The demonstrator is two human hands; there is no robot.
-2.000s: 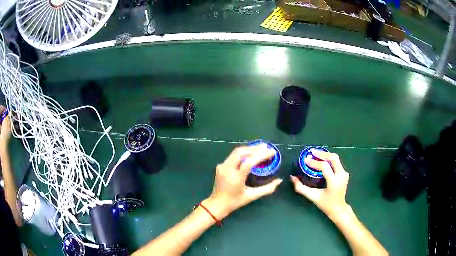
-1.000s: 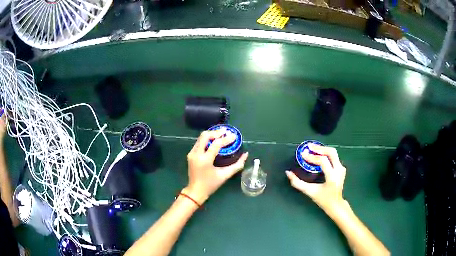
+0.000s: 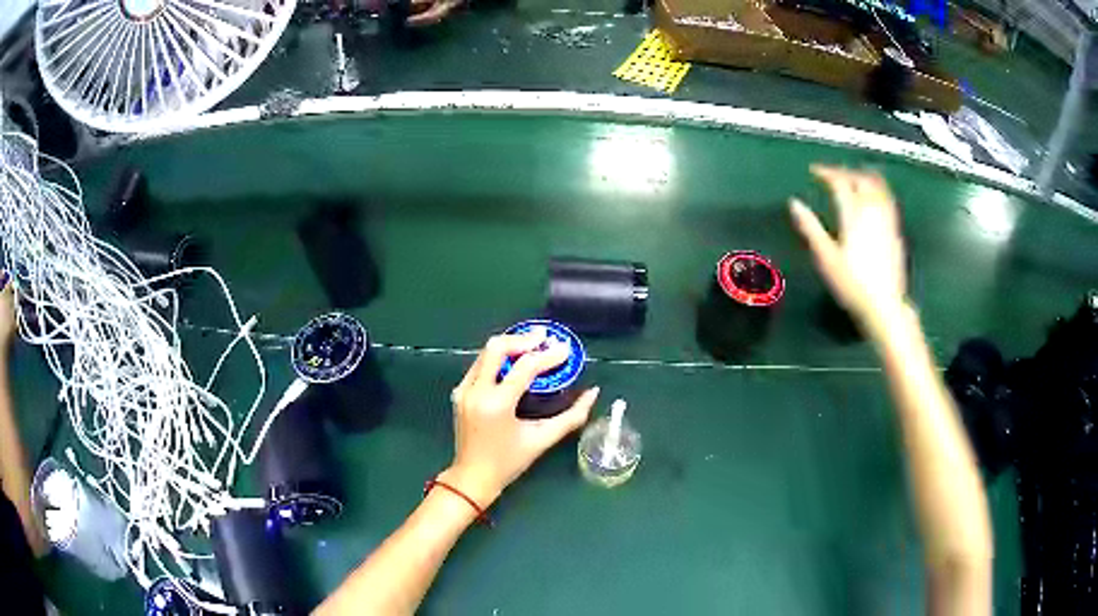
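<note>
My left hand (image 3: 512,403) grips a black cylindrical unit (image 3: 548,363) from above. The unit's end face glows blue around my fingertips. My right hand (image 3: 861,235) is farther forward at the right, slightly blurred, fingers apart, with nothing visible in it. A dark shape, partly hidden, lies behind its wrist. Between my hands, a standing black unit (image 3: 737,323) has a red-lit end face. A black unit (image 3: 592,295) lies on its side just beyond my left hand. A small clear bottle (image 3: 609,455) with a white upright stick stands right of my left hand.
White cables (image 3: 114,349) hang tangled at the left, beside several black units and a tub of white pieces (image 3: 90,517). A dark unit (image 3: 341,255) is at the back left. Dark clustered parts (image 3: 987,397) are at the right. A white rail (image 3: 506,104), fan and cardboard trays are beyond.
My right hand has let go of its blue-lit unit and moved forward. A red-lit unit now stands there. The lying unit has shifted right. My left hand has moved left, then stayed; the bottle has come into view.
</note>
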